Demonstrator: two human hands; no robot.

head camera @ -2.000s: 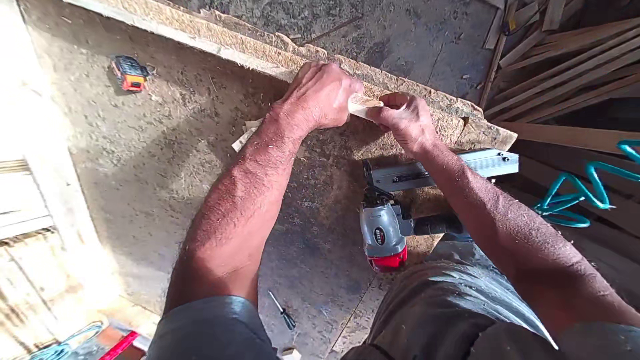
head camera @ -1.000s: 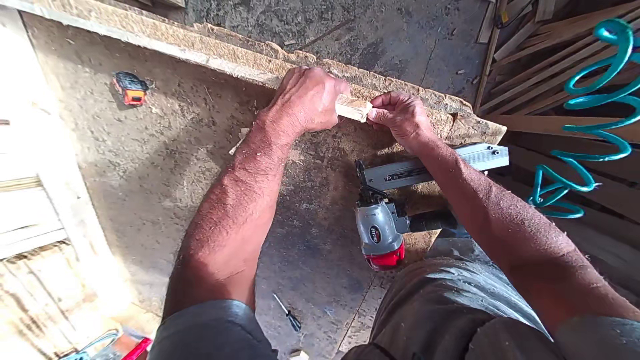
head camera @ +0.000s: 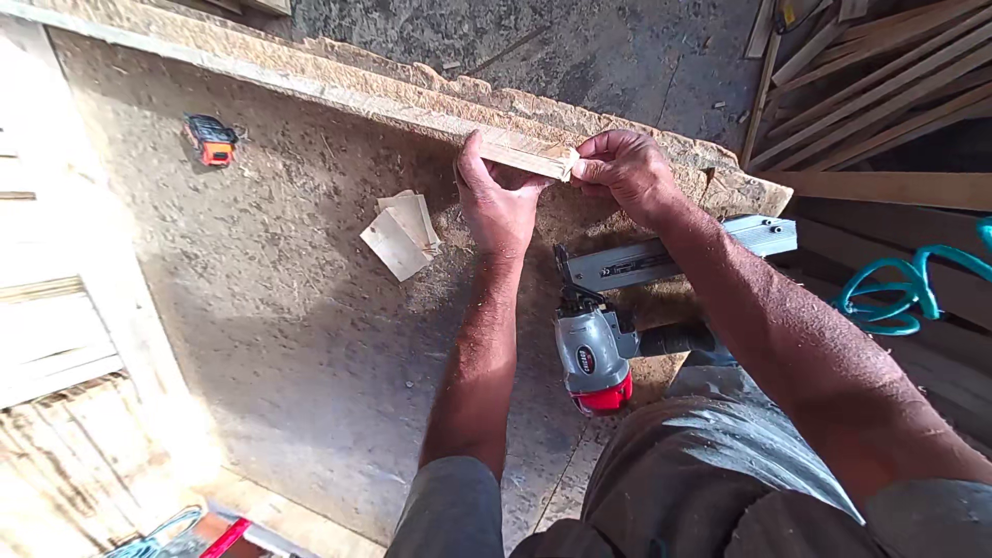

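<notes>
A short light-coloured wood piece is gripped from below and the side by my left hand, near the long board along the table's far edge. The fingers of my right hand pinch the right end of that piece, at a pale splintered tip. Several thin wood pieces lie fanned on the table, left of my left wrist. A grey and red pneumatic nailer rests below my right hand, its magazine partly under my right forearm.
An orange and black tape measure lies at the upper left of the table. A long board edges the far side. Stacked wood strips fill the upper right. A coiled teal air hose hangs at the right.
My left hand has changed from gripping over the wood piece to holding it from below, its forearm farther right. The fanned thin pieces, mostly hidden by that forearm before, are now uncovered.
</notes>
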